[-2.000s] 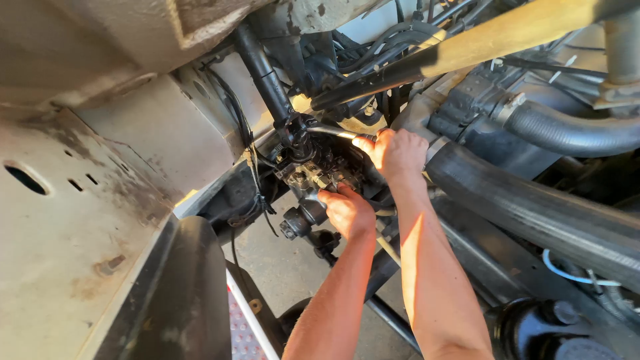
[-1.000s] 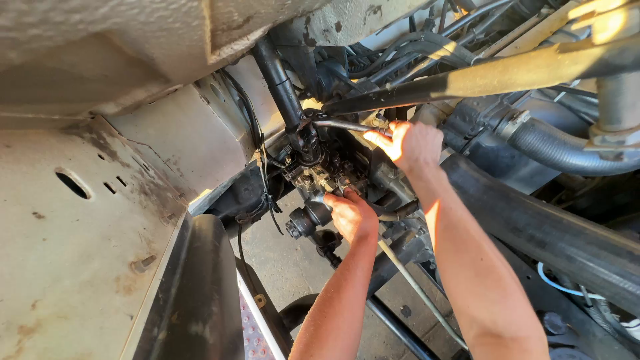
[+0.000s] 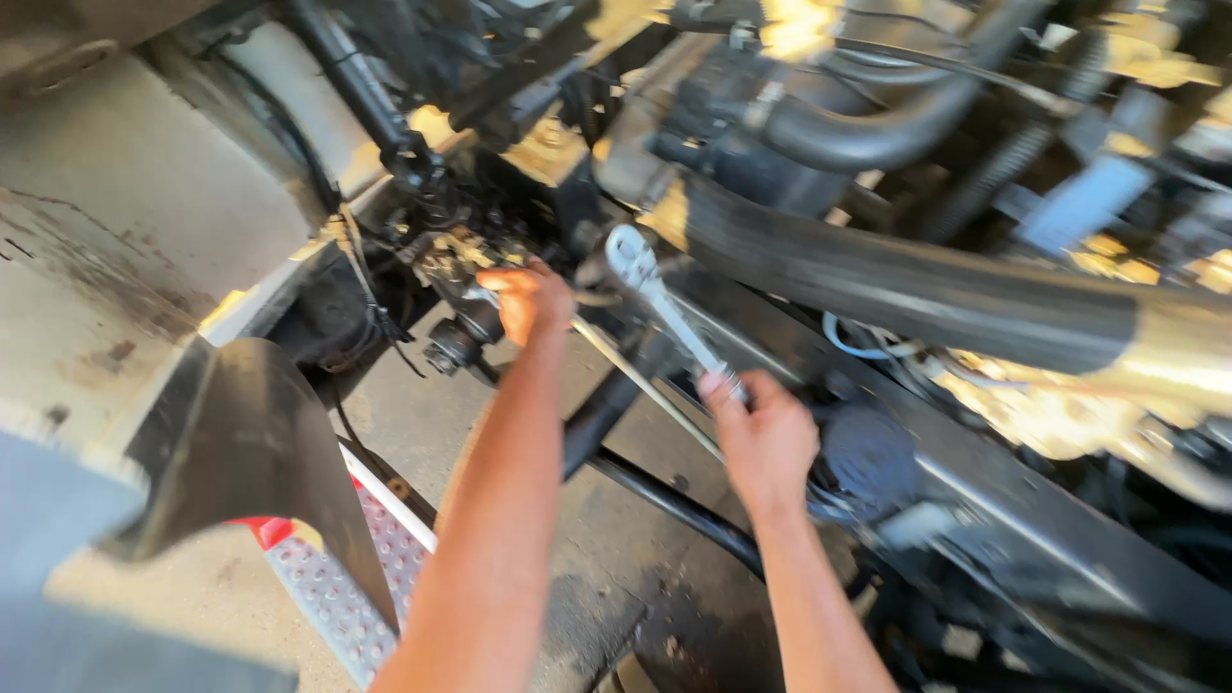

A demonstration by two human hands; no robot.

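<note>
My right hand [image 3: 765, 428] is closed around the handle of a chrome ratchet wrench [image 3: 674, 313], whose round head points up and left, apart from the machinery. Further left, my left hand [image 3: 527, 300] is at the greasy steering gear housing [image 3: 467, 252], with a bit of a shiny metal tool [image 3: 483, 295], perhaps a wrench, showing at its fingers. How much of that tool lies in the fingers is hidden. Above the housing, a black steering shaft [image 3: 361, 87] runs down into its joint.
A thick black hose [image 3: 895, 274] crosses the right side above a dark frame rail [image 3: 1039, 549]. Loose cables [image 3: 361, 269] hang left of the housing. A body panel [image 3: 144, 212] and a curved dark guard [image 3: 260, 452] fill the left, near a perforated metal step [image 3: 327, 597].
My right hand has come away from the steering joint, down and to the right, with the ratchet now in full view. My left hand remains at the housing. The view has shifted.
</note>
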